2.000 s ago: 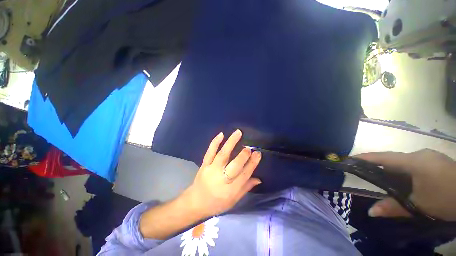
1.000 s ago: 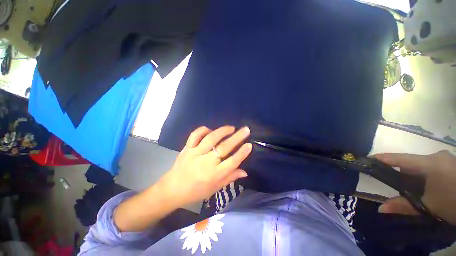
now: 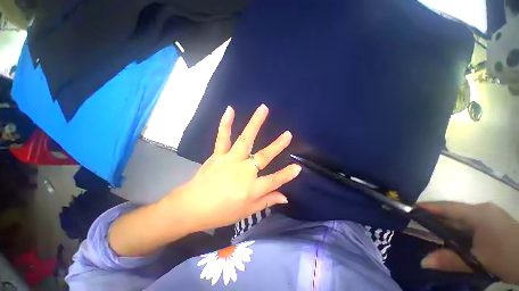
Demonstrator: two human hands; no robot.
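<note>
A large navy garment piece (image 3: 341,85) lies spread over the table and hangs over its front edge toward my lap. My left hand (image 3: 244,170) lies flat on its lower left part, fingers spread, holding nothing. My right hand (image 3: 475,236), at the right edge, holds the black handles of the shears (image 3: 370,187). The blades point left across the navy cloth, the tip just right of my left fingertips. The brass-coloured screw shows near the cloth's right edge. Whether cloth lies between the blades I cannot tell.
Black garment pieces (image 3: 108,45) lie on bright blue fabric (image 3: 97,125) at the left. An off-white sewing machine (image 3: 505,57) stands at the upper right. The pale table (image 3: 153,182) shows its front edge. A red plastic item (image 3: 37,149) and a dark heap (image 3: 94,207) are low at left.
My left fingers have spread apart on the cloth. The shears have tilted, tip up-left and handles lower. The blue fabric and black pieces appear further up and left in view.
</note>
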